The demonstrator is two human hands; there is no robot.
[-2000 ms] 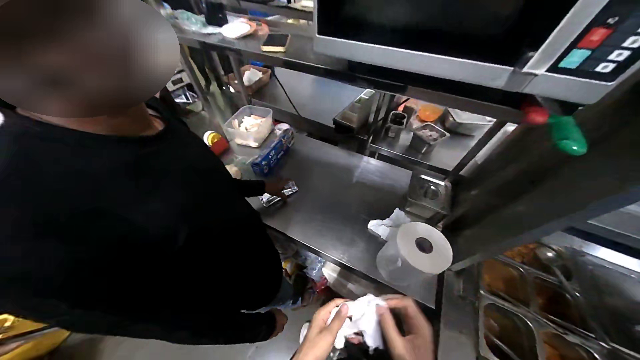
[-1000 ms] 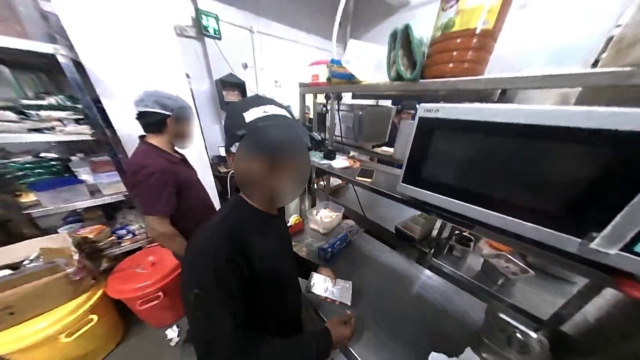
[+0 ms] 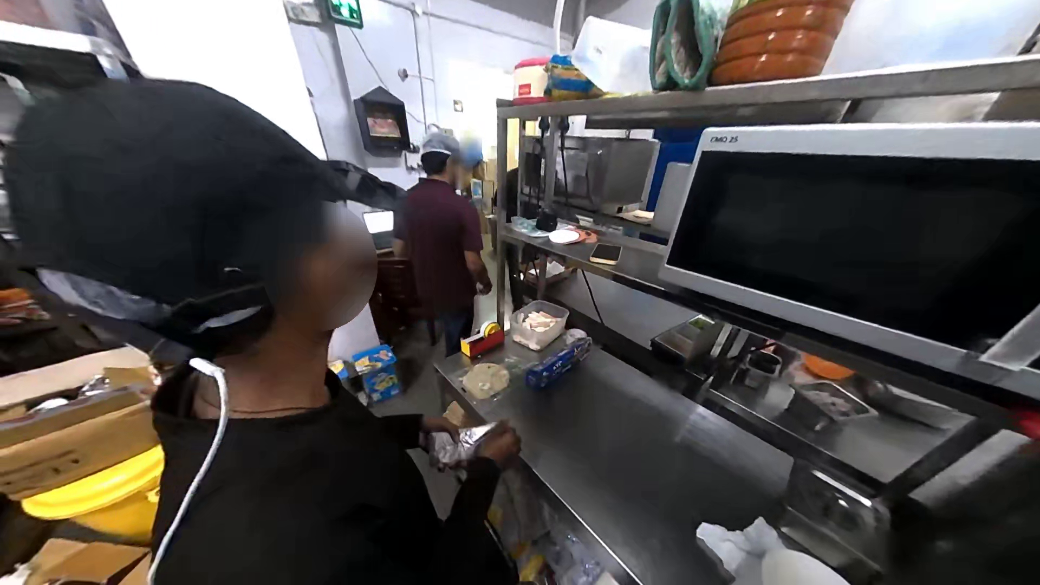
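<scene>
Neither my left hand nor my right hand shows in the view. At the bottom right, a crumpled white paper tissue (image 3: 738, 546) lies on the steel counter (image 3: 642, 439), beside the partly visible paper roll (image 3: 800, 569). A co-worker in black (image 3: 317, 487) stands close on the left and holds a foil-wrapped item (image 3: 461, 443) in both hands over the counter's near edge. Further back on the counter are a flatbread (image 3: 486, 380), a blue box of wrap (image 3: 559, 363), a plastic tub of pale pieces (image 3: 539, 323) and a red tape dispenser (image 3: 483, 340).
A microwave (image 3: 845, 244) stands on the steel shelf at the right, with a phone (image 3: 605, 253) beside it. A second person in a maroon shirt (image 3: 443, 244) stands in the passage behind. Cardboard boxes (image 3: 73, 422) and a yellow tub (image 3: 122, 496) are at the lower left.
The view has swung up and left, and my hands, which held white tissue two seconds ago, have left it. The person in maroon has moved away down the passage. The co-worker's second hand is now on the foil-wrapped item.
</scene>
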